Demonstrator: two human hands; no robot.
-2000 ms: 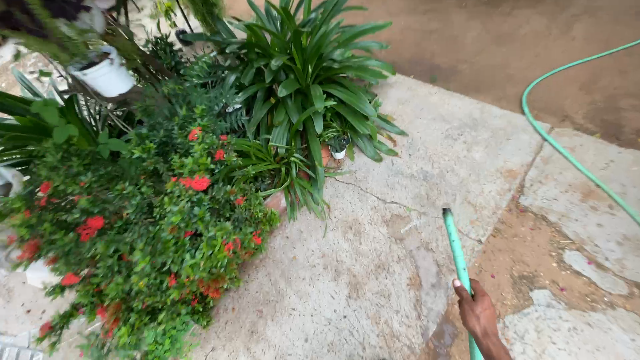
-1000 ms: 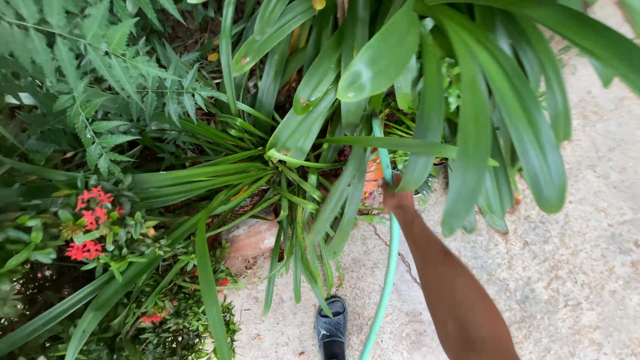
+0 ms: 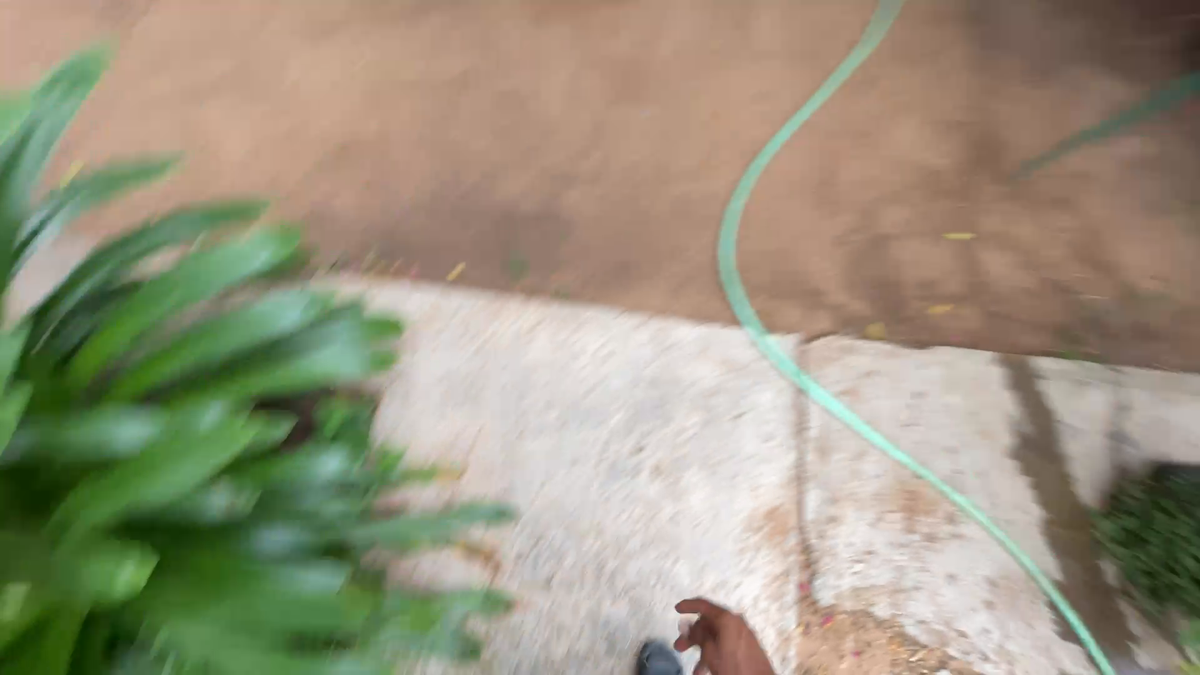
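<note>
At the bottom centre is my right hand [image 3: 722,639], its fingers loosely curled and apart, with nothing seen in them. It is over the pale concrete, just right of the dark toe of a sandal [image 3: 659,658]. A light green garden hose [image 3: 867,429] lies to the right of the hand, curving from the brown soil across the concrete to the lower right edge; the hand does not touch it. The hose end is not visible. My left hand is out of view.
A large plant with long strap leaves [image 3: 178,450] fills the left side, blurred. Brown bare soil [image 3: 525,141] borders the cracked concrete slab [image 3: 581,441]. A low green plant [image 3: 1158,539] stands at the right edge.
The hose that my right hand held two seconds ago and had among the leaves one second ago is out of that hand. The view has swung away from the plant toward the soil.
</note>
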